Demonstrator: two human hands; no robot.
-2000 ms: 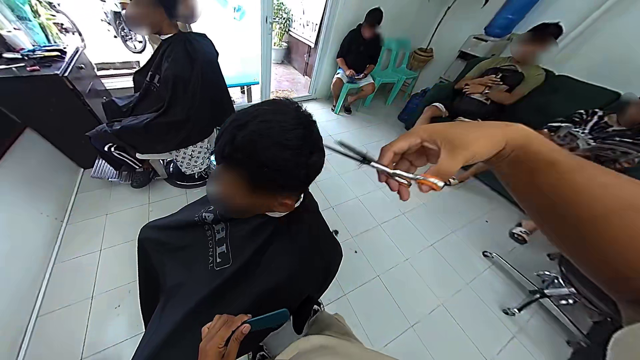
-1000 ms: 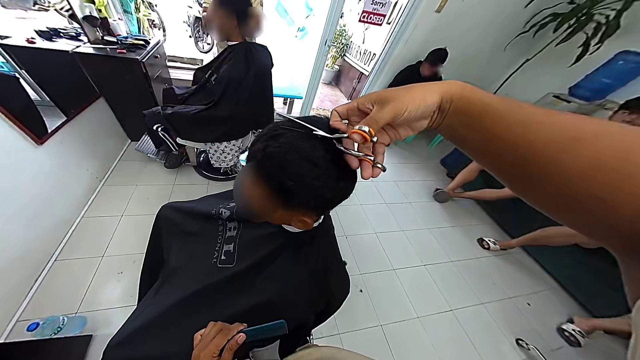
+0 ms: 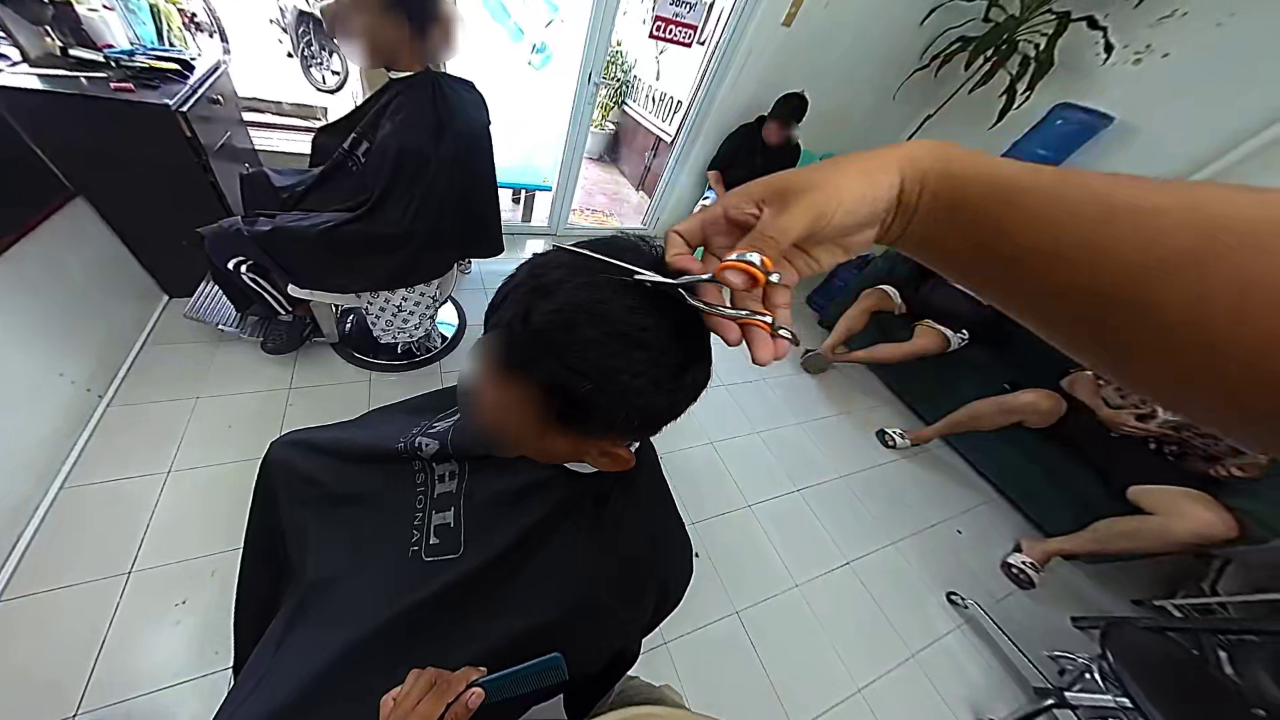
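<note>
My right hand (image 3: 745, 265) reaches in from the right and holds haircutting scissors (image 3: 690, 285) by their orange-lined finger rings. The blades point left over the black hair (image 3: 600, 340) of a seated person; whether they touch it I cannot tell. A black barber cape (image 3: 380, 590) with white lettering covers that person's shoulders and body. At the bottom edge my left hand (image 3: 432, 694) grips a blue comb (image 3: 525, 678), teeth facing down, in front of the cape.
Another caped person (image 3: 400, 180) sits in a barber chair ahead left, beside a dark counter (image 3: 110, 110). People sit along a dark green sofa (image 3: 950, 420) at the right. A chair's metal frame (image 3: 1060, 680) is at the lower right. A glass door (image 3: 590, 130) lies ahead.
My right hand with the scissors has come from the right of the seated person to over the hair. My left hand still holds the comb low down. The view has turned.
</note>
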